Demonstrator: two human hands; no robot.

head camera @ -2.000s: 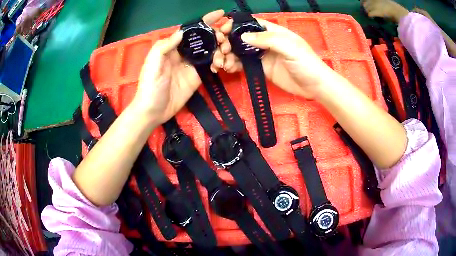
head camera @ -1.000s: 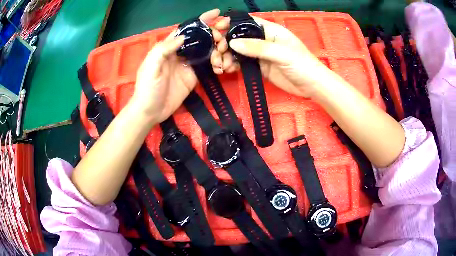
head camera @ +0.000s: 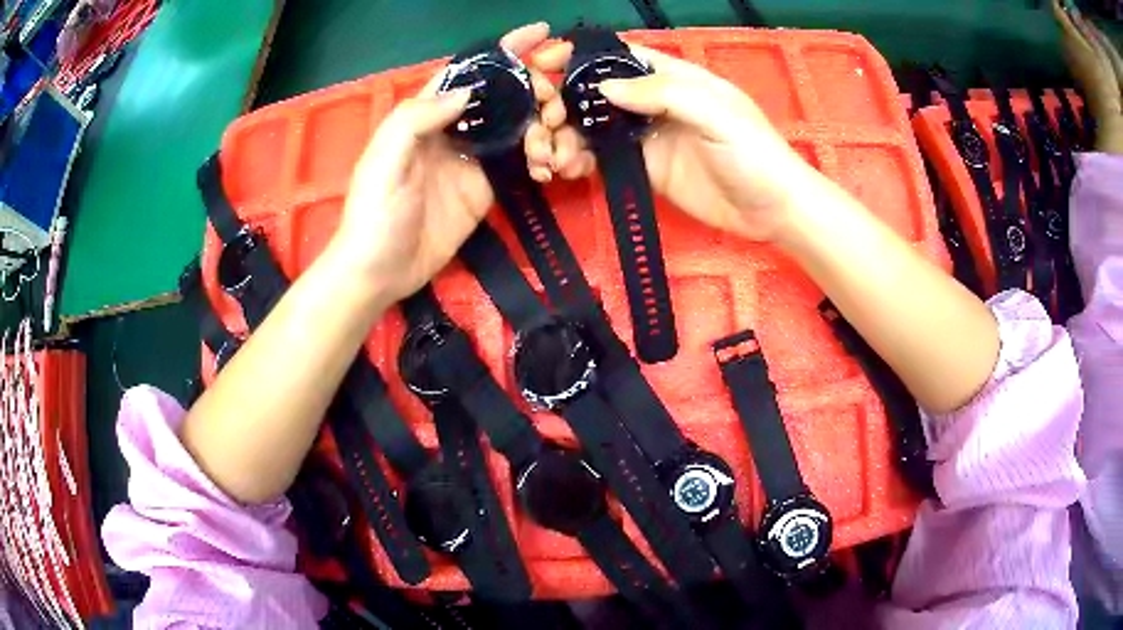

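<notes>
My left hand holds a round black smartwatch over the tray's upper part, its thumb on the screen's left side. My right hand holds a second smartwatch, its thumb on the screen. Both screens are black with small white menu marks. Their long straps hang down, one with a row of holes showing red. The orange-red foam tray lies beneath. Several black watches lie on its lower half. Two of them lie face down with silvery round case backs.
A green mat lies at the upper left. A red tray with pale strips is at the lower left. At the right, neighbouring red trays hold black watches. Another person's hand and pink sleeve reach in at the right edge.
Both lit screens have changed from text lines to a few white icons with short labels. My hands stay nearly in place. The other person's arm has moved at the right edge.
</notes>
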